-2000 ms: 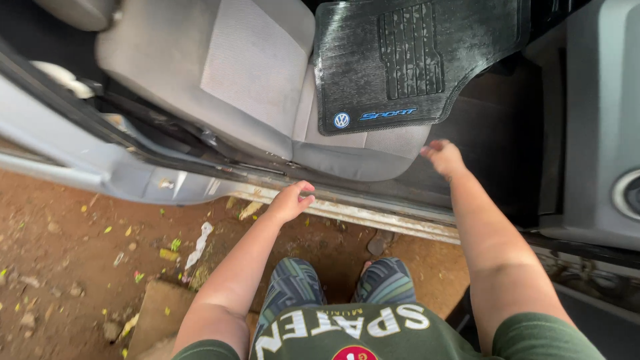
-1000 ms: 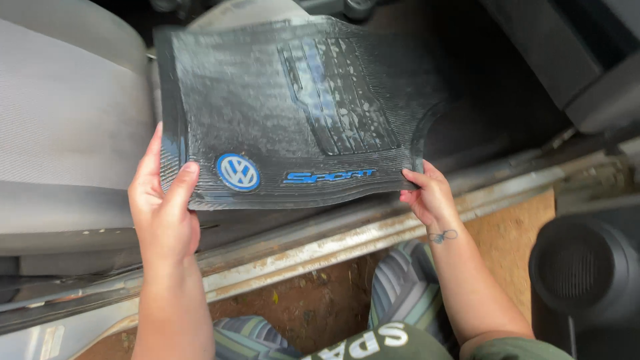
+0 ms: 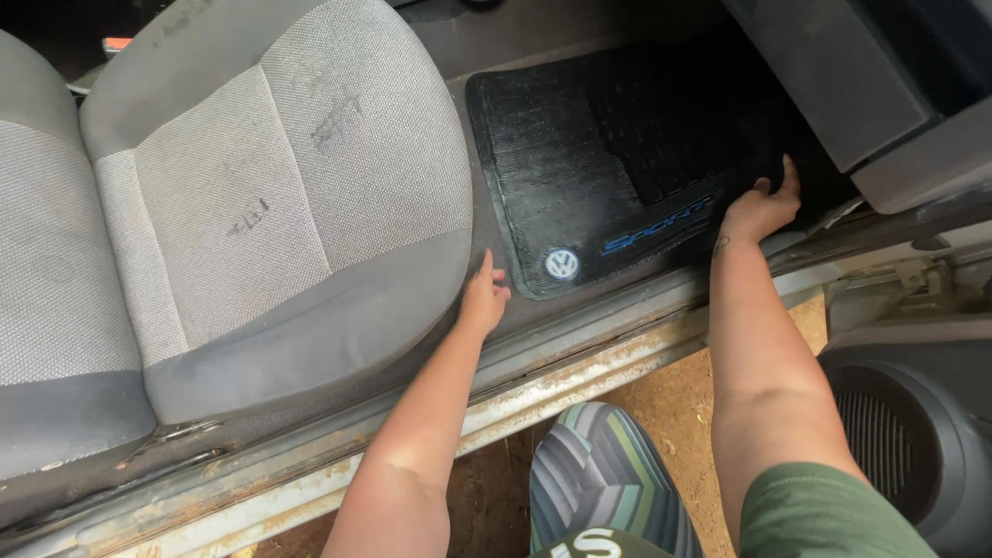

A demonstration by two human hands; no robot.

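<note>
A black rubber car floor mat [image 3: 550,186] with a round Volkswagen emblem and blue lettering lies on the car's dark footwell carpet [image 3: 504,43], in front of the seat. My left hand [image 3: 486,294] is just left of the mat's near left corner, fingers apart and holding nothing. Over the mat's near right part is my right hand [image 3: 763,205], its fingers spread; whether it touches the mat cannot be told. The mat's far right side is lost in shadow.
The grey fabric car seat [image 3: 310,170] stands to the left of the footwell. A worn metal door sill [image 3: 496,418] runs along the near side. Grey dashboard trim [image 3: 845,85] is at the upper right, and a door panel with a round speaker grille [image 3: 876,434] at the lower right.
One second ago both hands held the mat up by its sides; now it lies on the footwell floor and my left hand is off it. Earlier still, it rested on the seat.
</note>
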